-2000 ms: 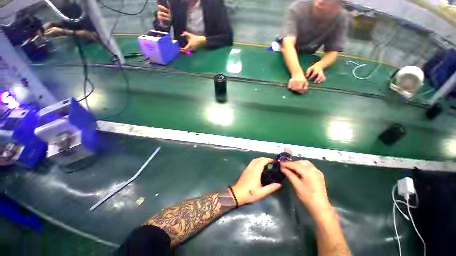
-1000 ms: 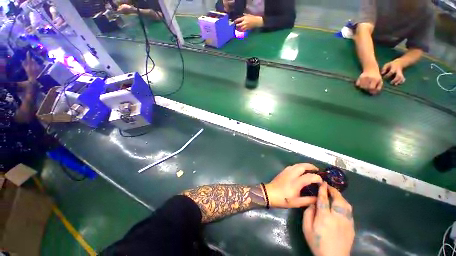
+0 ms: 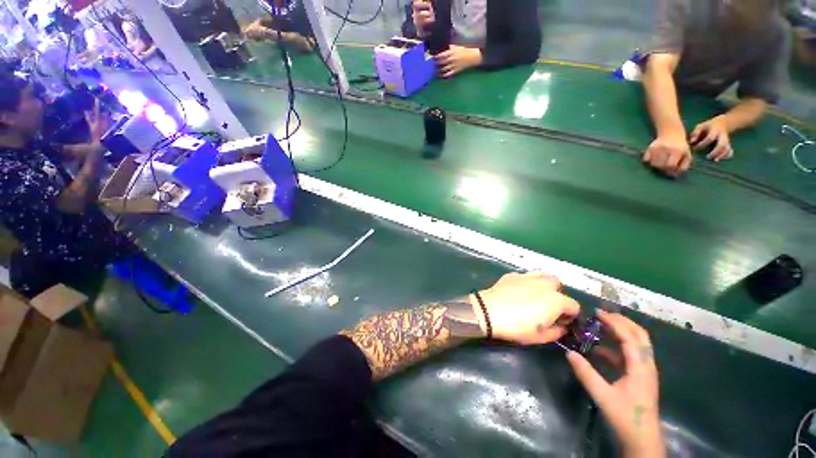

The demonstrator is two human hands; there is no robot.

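Observation:
My left hand (image 3: 530, 309), at the end of a tattooed forearm, is closed on a dark part that it mostly hides. My right hand (image 3: 624, 376) is just to its right, thumb and fingers curved around the small dark inner circuit part (image 3: 587, 334), which shows purple glints. A short thin line, perhaps a wire lead, shows between the hands. Whether the parts are joined cannot be told. Both hands are just above the dark green bench mat (image 3: 429, 407).
Beyond the white rail (image 3: 420, 234), one black cylinder stands (image 3: 435, 126) and another lies (image 3: 774, 278) on the belt. Blue-sided test fixtures (image 3: 254, 190) and a bent white strip (image 3: 324, 267) are left. Two workers sit opposite; a carton (image 3: 52, 367) is on the floor.
The view has swung left. The right fingers have opened wider around the dark part, and the left hand covers more of its own part. The cylinders on the belt have shifted left relative to the rail.

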